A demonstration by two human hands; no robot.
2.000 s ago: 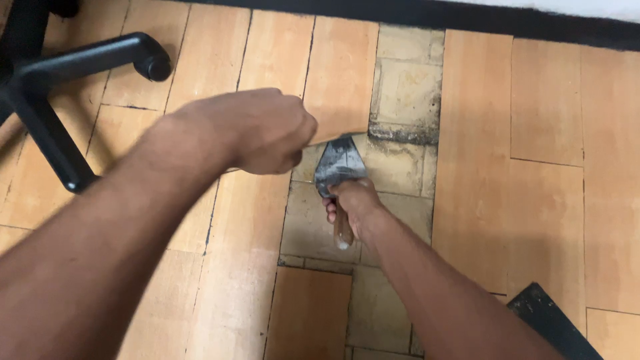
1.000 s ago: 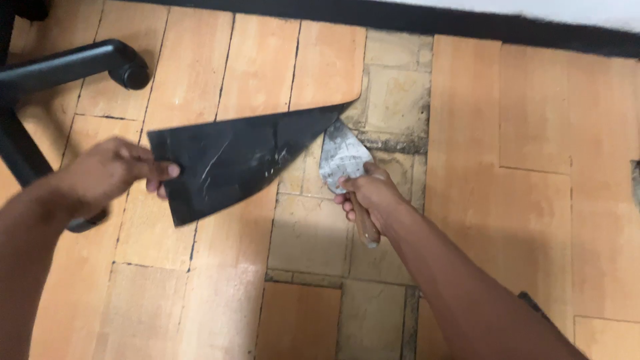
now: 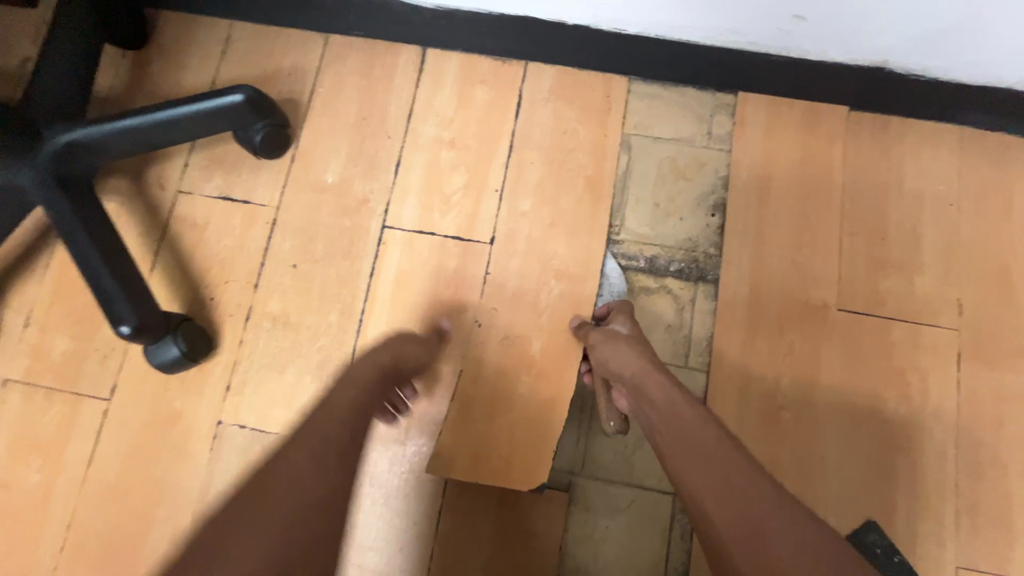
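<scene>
My right hand (image 3: 616, 348) grips the wooden handle of a metal scraper (image 3: 613, 280); its blade lies partly hidden at the right edge of a wood-look vinyl plank (image 3: 532, 344). The right thumb touches that edge. The plank's lower end looks loose and overlies the neighbouring floor. My left hand (image 3: 408, 368), blurred, is over the floor left of the plank, fingers apart, holding nothing. Bare yellowish tiles (image 3: 672, 192) with dark residue show in a strip to the right of the plank.
A black swivel chair base (image 3: 152, 120) with casters stands at the left. Black baseboard (image 3: 560, 48) runs along the white wall at the top. More wood-look planks (image 3: 800, 240) lie at the right. A dark piece (image 3: 880, 548) is at the lower right.
The plank's lower part, folded over with its black underside up a second ago, now lies wood side up. My left hand has let go of it and moved right.
</scene>
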